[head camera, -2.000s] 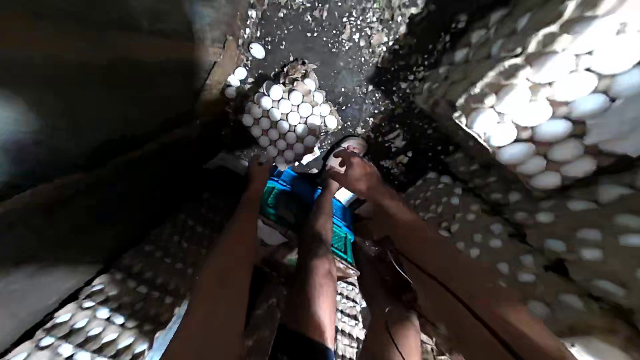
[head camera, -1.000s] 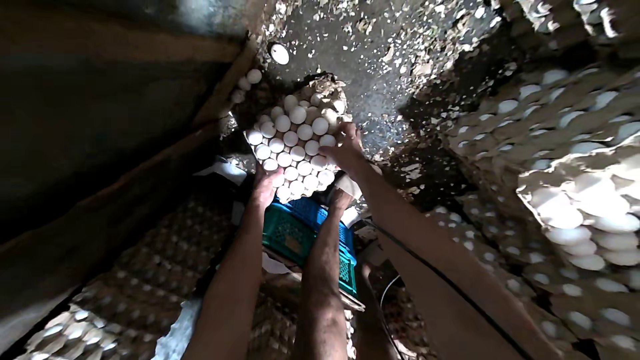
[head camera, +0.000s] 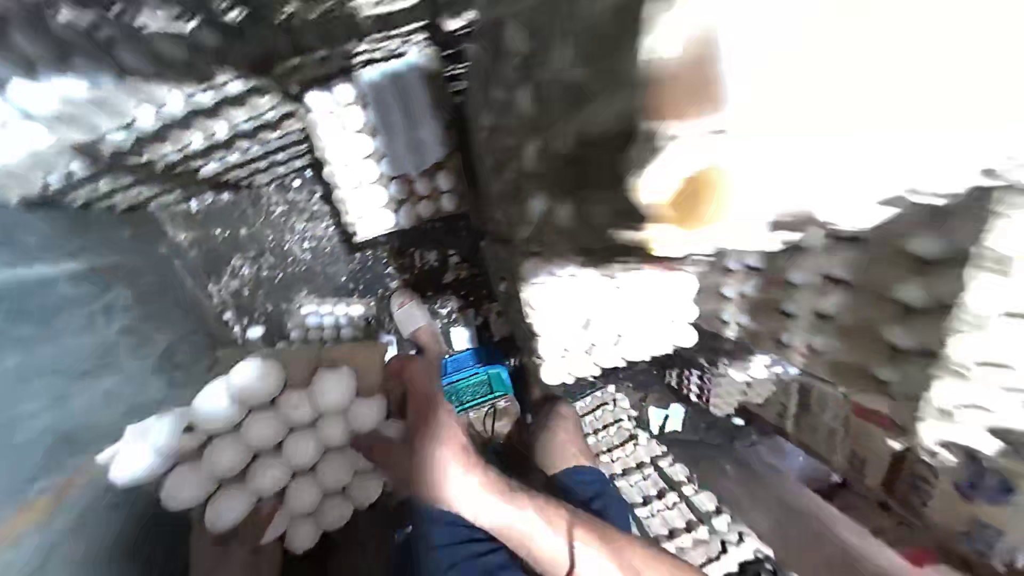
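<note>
A cardboard egg tray full of white eggs (head camera: 300, 448) is held up at the lower left. My right hand (head camera: 424, 432) grips its right edge, the thumb beside the outer eggs. At the tray's lower edge my left hand (head camera: 260, 528) supports it, mostly hidden beneath the eggs. Just right of my right hand, a blue and green plastic crate (head camera: 476, 380) stands low down between my legs.
Another tray of eggs (head camera: 328, 320) lies on the littered floor beyond. Stacked egg trays (head camera: 608, 320) stand to the right, with more (head camera: 360, 168) at the upper left. Empty-looking stacked trays (head camera: 664, 488) are at the lower right. A wall (head camera: 80, 288) runs along the left.
Both hands have lifted the tray of eggs from low by the crate and carried it up. Two seconds ago my hands were at the crate. The view has swung strongly.
</note>
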